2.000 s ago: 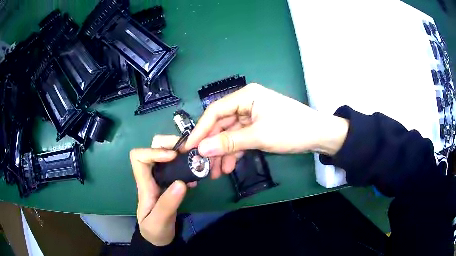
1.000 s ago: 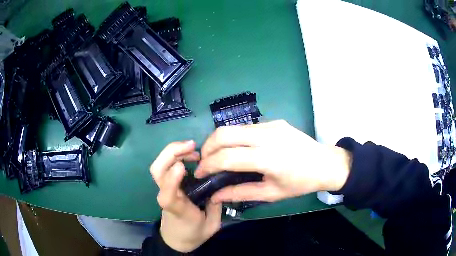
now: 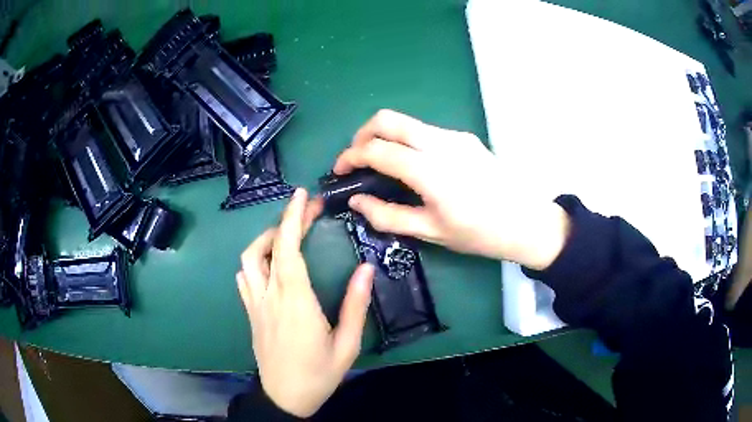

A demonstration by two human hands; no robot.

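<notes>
My right hand (image 3: 429, 185) grips a glossy black barrel (image 3: 354, 188) from above, at the head of a flat black housing shell (image 3: 404, 305). The shell lies on the green surface in front of me, its ribbed head mostly hidden by the barrel and my fingers. A small wired part (image 3: 399, 259) with silvery bits lies on the shell. My left hand (image 3: 301, 321) is left of the shell with fingers apart; its fingertips are close to the barrel's left end. Whether they touch it I cannot tell.
Many black housing shells (image 3: 136, 119) are piled at the left, with a short black barrel section (image 3: 161, 225) beside them. A thick white foam tray (image 3: 585, 107) stands at the right with small black modules (image 3: 709, 165) along its far side. A brown cardboard box (image 3: 74, 383) is below the bench edge.
Both hands held the barrel near the bench edge; my right hand has moved it up and onto the shell's head. My left hand has opened. The shell's body and the wired part now show.
</notes>
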